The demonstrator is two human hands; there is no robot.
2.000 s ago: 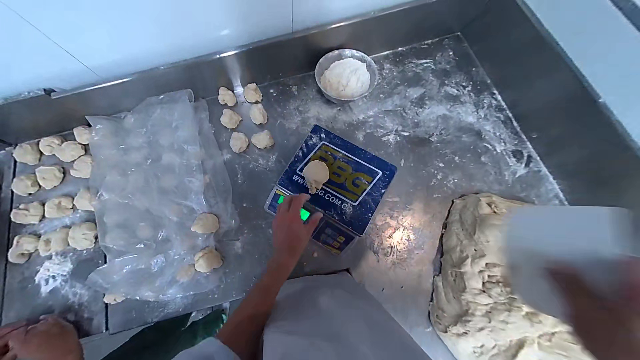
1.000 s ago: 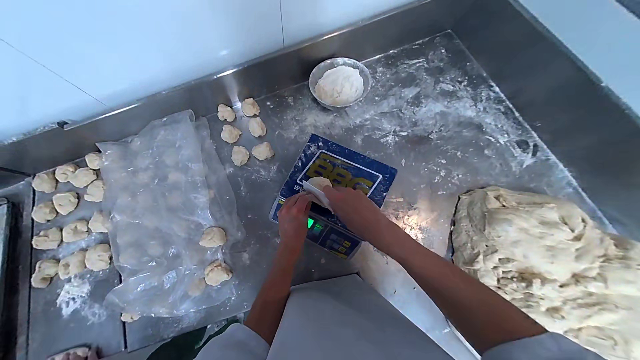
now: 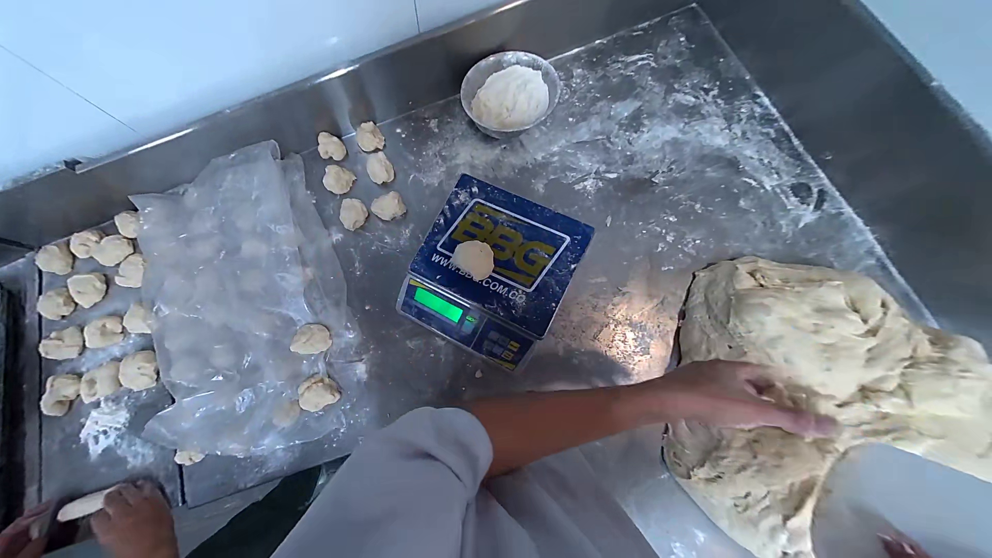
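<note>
My left hand [image 3: 736,395] reaches across to the right and rests on the large mass of dough [image 3: 798,310], its fingers spread over the surface. At the bottom right edge, only a bit of my right hand [image 3: 903,545] shows, at a pale flat scraper [image 3: 883,496] that stands against the dough; its grip is mostly out of frame. A small dough piece [image 3: 473,260] lies on the blue digital scale [image 3: 535,225], whose display glows green. Several dough pieces [image 3: 339,179] lie left of the scale.
A bowl of flour [image 3: 510,91] stands behind the scale. Clear plastic sheeting [image 3: 225,310] covers dough pieces at left, with two on top. More dough pieces [image 3: 87,289] lie beyond. Another person's hands [image 3: 136,519] hold a dough strip at bottom left. A raised metal rim [image 3: 263,112] borders the worktop.
Both hands have left the scale and moved right to the large dough. The dough piece on the scale is now uncovered. Another person's hands show more fully at bottom left.
</note>
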